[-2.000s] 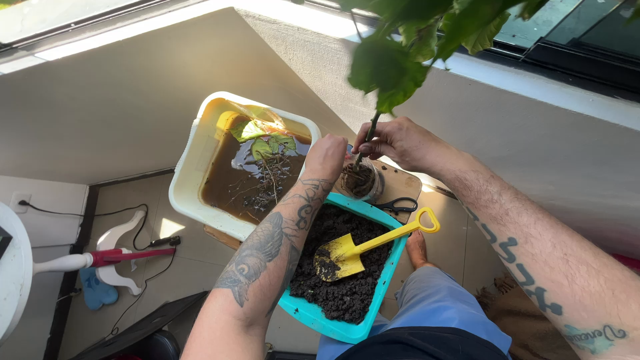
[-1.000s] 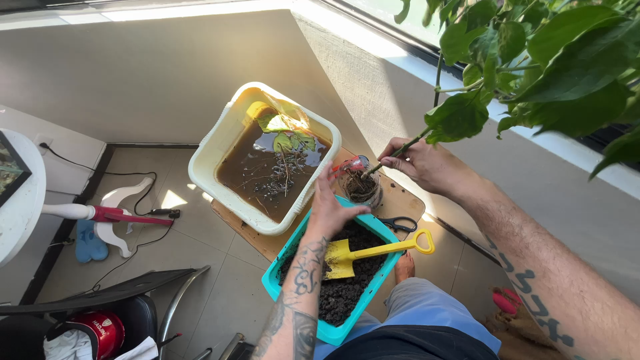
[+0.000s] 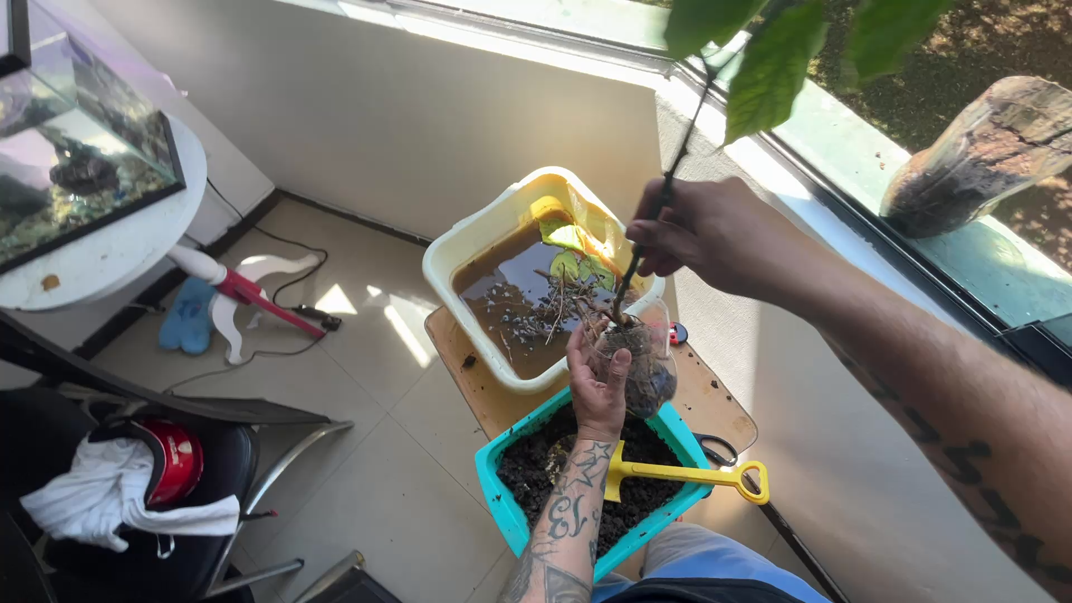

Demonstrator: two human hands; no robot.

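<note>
My left hand (image 3: 599, 381) holds a clear plastic container (image 3: 657, 381) with roots and dark soil or stones inside, tilted above a turquoise tub (image 3: 494, 502). My right hand (image 3: 691, 230) grips the thin stem (image 3: 685, 138) of a leafy plant (image 3: 775, 71), whose base stands in that container. Dark soil (image 3: 645, 511) fills much of the turquoise tub, and a yellow toy shovel (image 3: 695, 474) lies across it, its blade partly hidden by my left forearm. Behind my left hand, a cream basin (image 3: 444, 272) holds brown water with roots and yellow-green leaves (image 3: 565, 234).
Both tubs rest on a brown board (image 3: 720, 402), with black-handled scissors (image 3: 717, 448) beside the turquoise one. At left are a glass tank (image 3: 92, 151) on a round white table (image 3: 180, 209) and a black chair (image 3: 226, 477) bearing a white cloth (image 3: 109, 494). A log (image 3: 976, 159) lies by the window.
My left hand, spread apart beside the container one second ago, now grips it, and the container has come up off the board. My right hand still has the stem. The view has shifted.
</note>
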